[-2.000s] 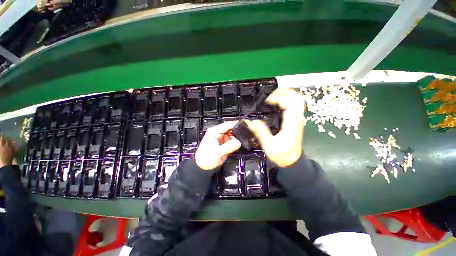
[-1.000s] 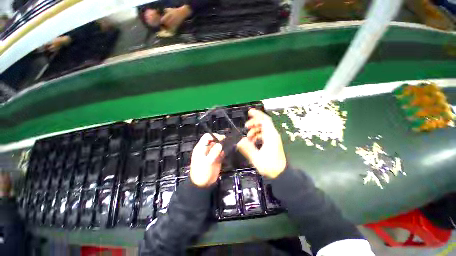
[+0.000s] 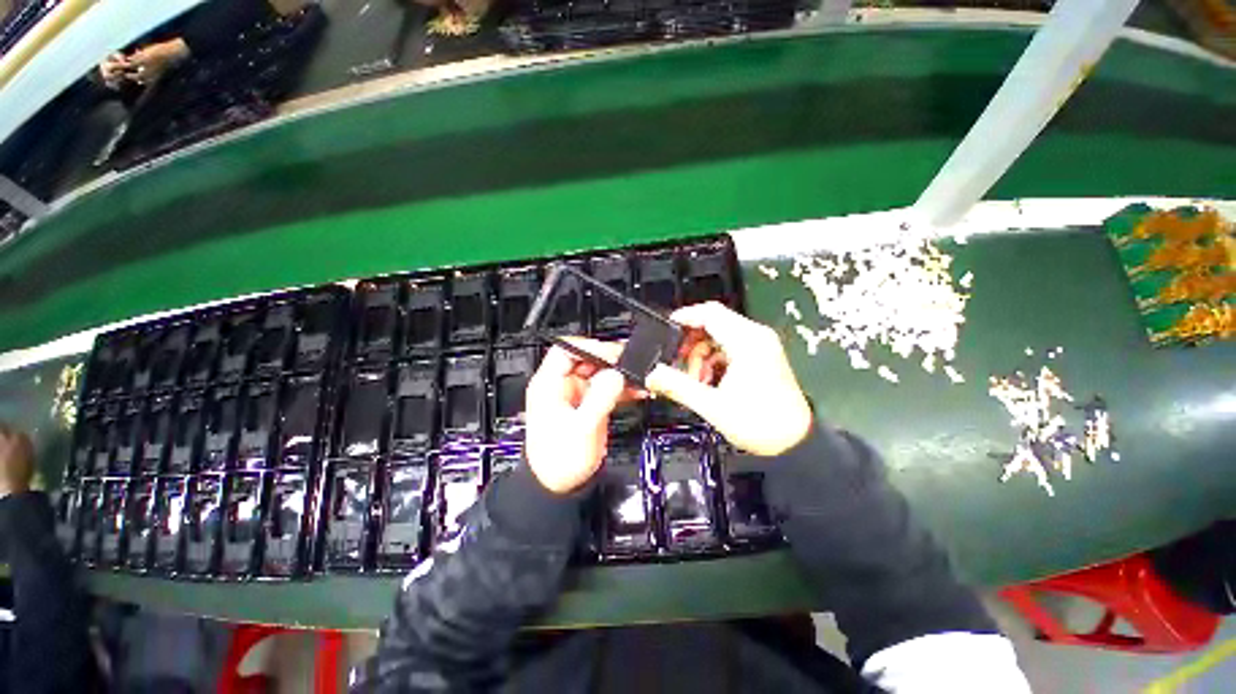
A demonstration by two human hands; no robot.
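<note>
A small black device housing (image 3: 651,346) with a dark strap loop is held between both hands, above the black blister trays. The loop stands out from it toward the far side. My left hand (image 3: 569,418) grips the near left side of the housing and strap. My right hand (image 3: 748,380) grips its right side. The blister tray (image 3: 348,407) has rows of rectangular pockets; dark pieces show in many of them. A second tray lies end to end with it on the left. My hands hide part of the pockets beneath.
A heap of cream-white bits (image 3: 888,301) and a smaller mixed heap (image 3: 1041,423) lie right on the green bench (image 3: 895,475). Green boards with orange tails (image 3: 1186,271) lie far right. A white post (image 3: 1023,115) rises behind. Other people's hands show left. Red stools stand below.
The strap loop now stands open beyond the housing, unlike two seconds ago. Both hands have drawn close together on the piece. The camera view has shifted.
</note>
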